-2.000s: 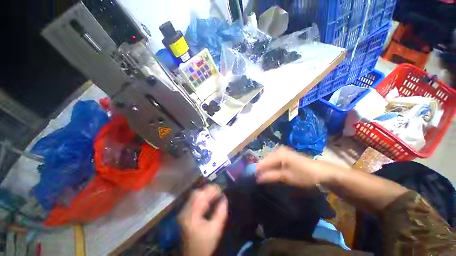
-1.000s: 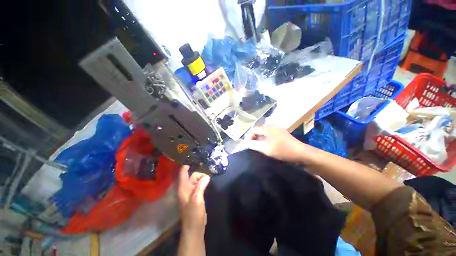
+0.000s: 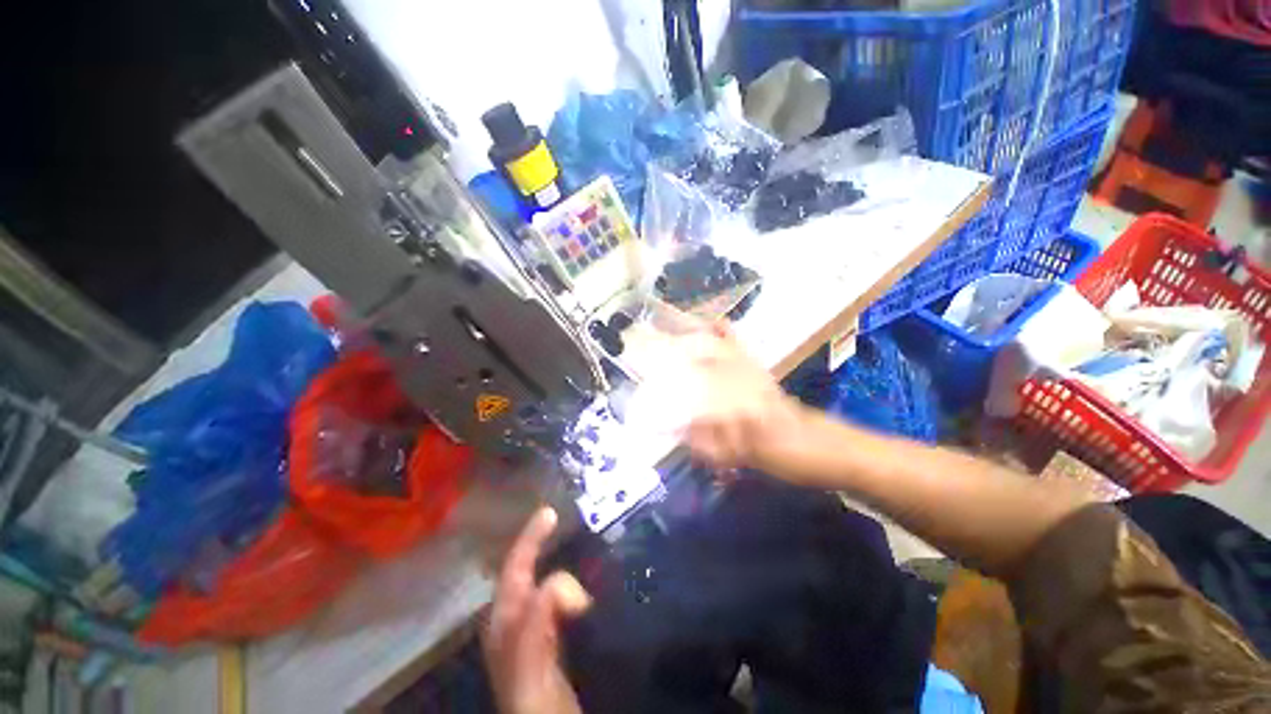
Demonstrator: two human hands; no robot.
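The black garment lies over the lap, its upper edge just below the small bright bed plate of the button-sewing machine. My left hand is at the garment's left side, thumb and forefinger apart; whether it holds cloth is unclear. My right hand is over the table edge, right of the machine's lit front and beside the button tray; it is blurred and overexposed, and its fingertips cannot be made out. Dark buttons lie in the tray.
A control panel and a black bottle with yellow label stand behind the tray. Clear bags with dark contents lie at the right. A red-orange bag and blue bags lie left. A red basket and blue crates stand beyond.
The garment's edge has come away from under the machine head, baring the bed plate. My right hand has moved slightly left and is over the tray's near side. My left hand has dropped lower.
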